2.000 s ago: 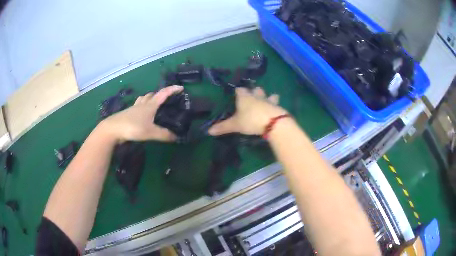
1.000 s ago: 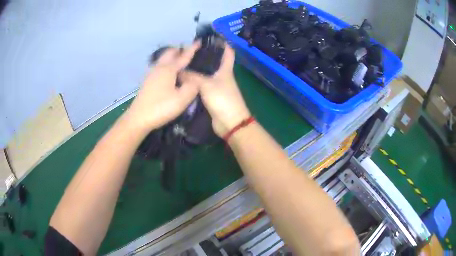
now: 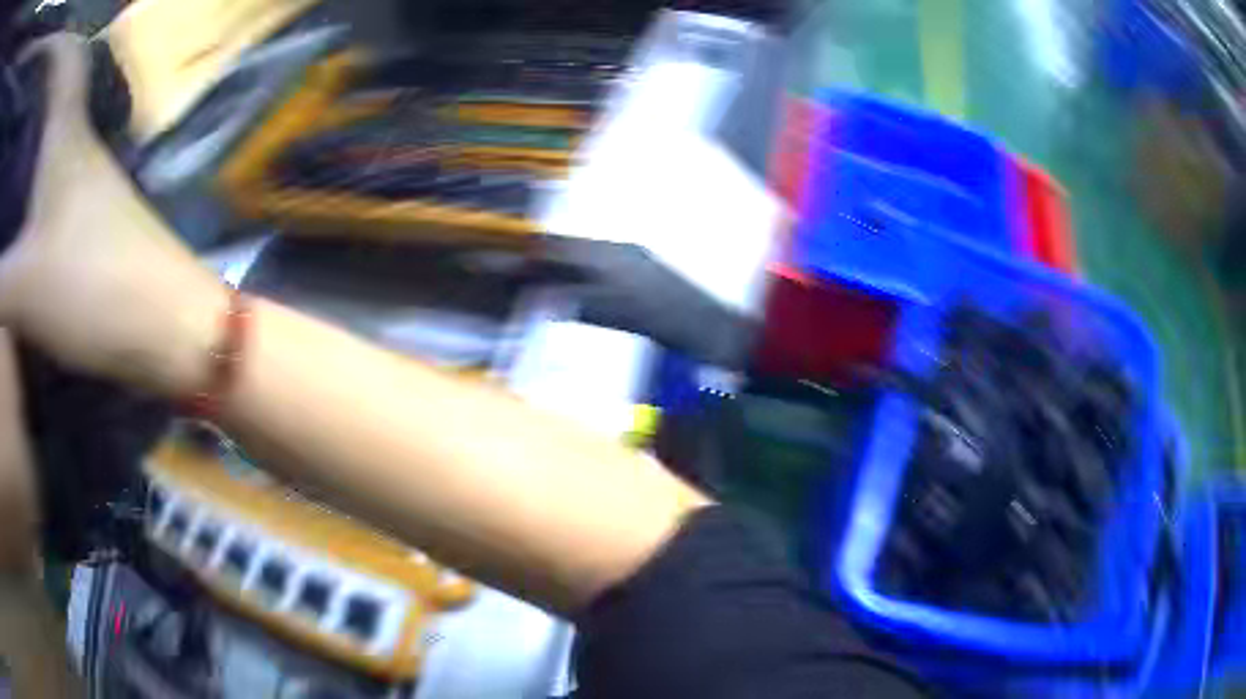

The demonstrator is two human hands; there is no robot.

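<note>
The view is strongly blurred. My right hand (image 3: 89, 273), with a red band at the wrist, is at the far left and partly cut off by the edge. It is against a dark bundle of black power adapters (image 3: 19, 137), its thumb up along them; the fingers are hidden. More black shapes hang below the hand. A strip of skin at the lower left edge looks like my left forearm; my left hand itself is not visible. An orange test tray (image 3: 287, 567) with a white strip of black square openings lies below my right forearm.
Another orange-framed tray (image 3: 396, 219) lies at upper left beyond my arm. A white box-like surface (image 3: 670, 191) is at the upper middle. At right stands a blue crate (image 3: 858, 546) heaped with black adapters, with blue and red containers (image 3: 909, 198) beyond it.
The view has swung from the green bench to the trays and a crate on the right. My hands have moved to the left edge, and my left hand has left the picture.
</note>
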